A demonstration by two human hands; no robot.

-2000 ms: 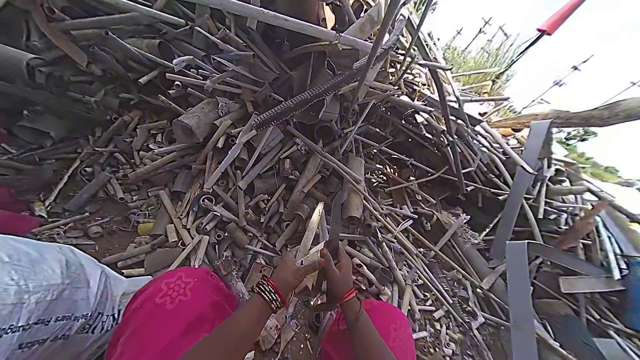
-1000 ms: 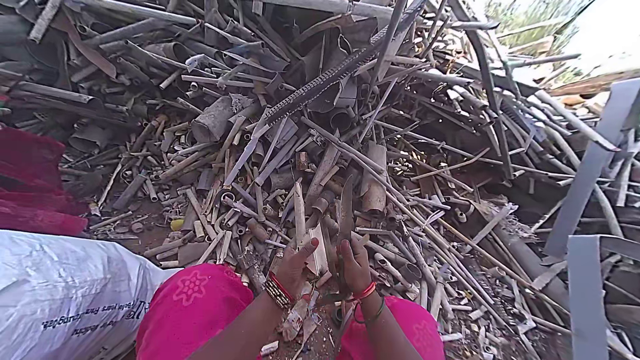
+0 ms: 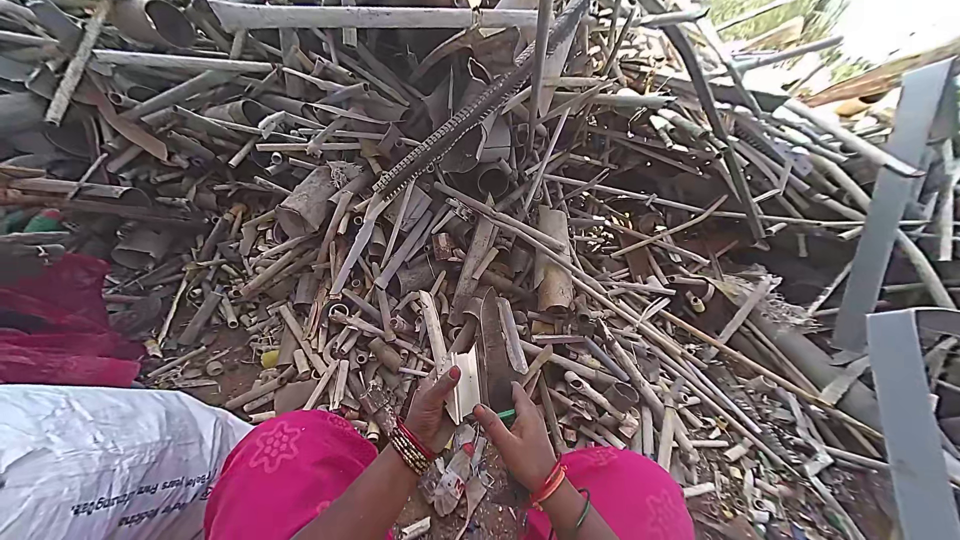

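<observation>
My left hand point(image 3: 433, 412) holds a short, cream-coloured channelled strip point(image 3: 465, 382), likely plastic, by its left side, below a longer pale strip point(image 3: 433, 322). The thumb and fingers of my right hand point(image 3: 519, 435) are spread at the cream piece's lower right, beside a dark, flat, pointed blade-like piece point(image 3: 493, 345) that stands upright just right of it. A bit of green shows at my right fingers. Whether the right hand grips the dark piece or only touches it is unclear. A grey strip point(image 3: 513, 336) leans right of the dark piece.
A large heap of scrap pipes point(image 3: 555, 259) and strips lies ahead. A long ridged dark strip point(image 3: 457, 120) slants across it. Wide grey bands point(image 3: 911, 420) stand at the right. A white printed sack point(image 3: 112, 457) lies at the left, below pink netting-like cloth point(image 3: 67, 322).
The cream piece between my hands shows more plainly than two seconds ago. My hands, close together then, are now a little further apart. The view has shifted.
</observation>
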